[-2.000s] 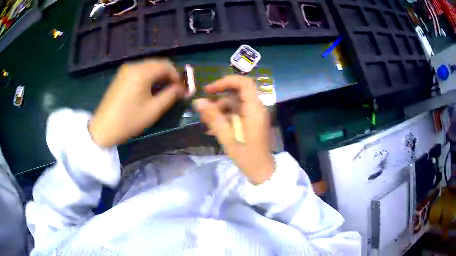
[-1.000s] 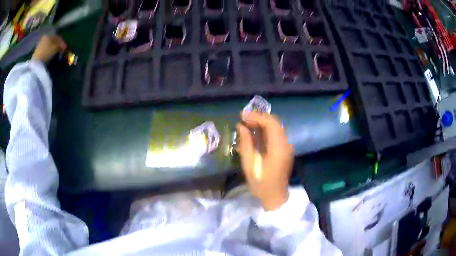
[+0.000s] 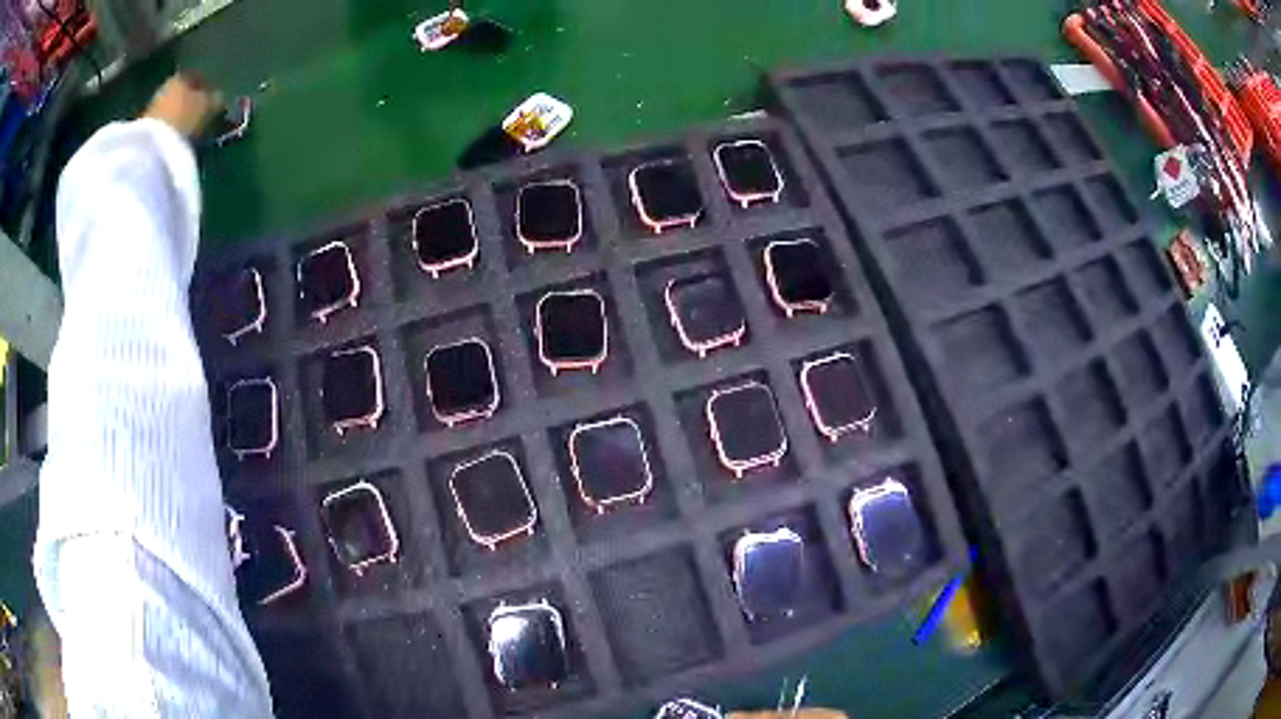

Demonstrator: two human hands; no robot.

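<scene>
My left hand (image 3: 186, 107) is small and blurred at the far upper left, beside a small thin piece (image 3: 236, 121); whether it holds anything is unclear. My right hand (image 3: 787, 714) is nearly all cut off by the bottom edge. The thin points of tweezers (image 3: 795, 690) stick up from it. A pale watch housing (image 3: 687, 709) shows partly at the bottom edge, left of the right hand. A large black foam tray (image 3: 653, 611) holds rows of dark-faced watches (image 3: 572, 330), several with pinkish frames.
A second foam tray (image 3: 969, 351) of bare square pockets lies to the right. Pale housings with yellow parts (image 3: 538, 122) lie on the green mat (image 3: 351, 84) behind the tray. Red strips (image 3: 1166, 84) lie at the upper right. A blue strip (image 3: 943, 610) lies near the tray's front corner.
The view has tilted up and forward, bringing the whole tray and far mat into sight. My left arm now reaches across the tray's left side. My right hand has dropped to the bottom edge.
</scene>
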